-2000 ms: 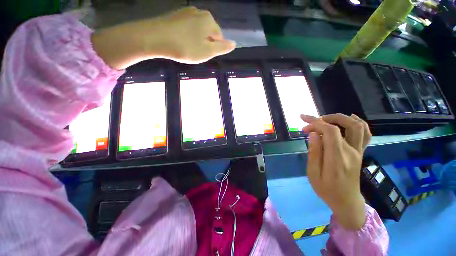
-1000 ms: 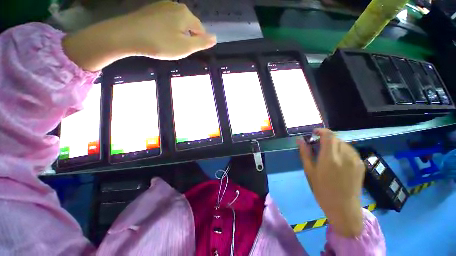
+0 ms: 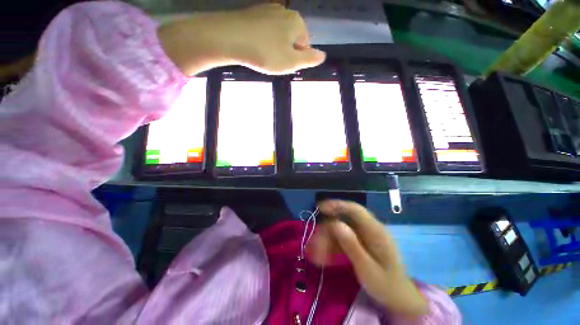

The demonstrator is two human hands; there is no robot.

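A black phone tray (image 3: 283, 179) holds smartphones side by side. Four screens, such as the third phone's (image 3: 318, 120), are white with green and red-orange blocks at the bottom; the rightmost phone (image 3: 447, 120) shows list rows. A small silver flat stick (image 3: 395, 194) hangs from the tray's near edge, below the fourth phone. My left hand (image 3: 273, 39) is curled above the tops of the middle phones; whether it holds anything is hidden. My right hand (image 3: 362, 254) is blurred, before my chest by the thin white cord (image 3: 307, 233); its fingers are bent and its contents cannot be told.
A thick black block of stacked trays (image 3: 509, 127) with dark phones stands at right. A yellow wrapped roll (image 3: 537, 41) lies behind it. A black case (image 3: 507, 251) is lower right, above the blue floor with striped tape (image 3: 474, 289). A pale panel lies behind the tray.
My right hand has moved from the rightmost phone's bottom edge left and down to my chest. The rightmost screen has changed from plain white to list rows. The view has shifted left.
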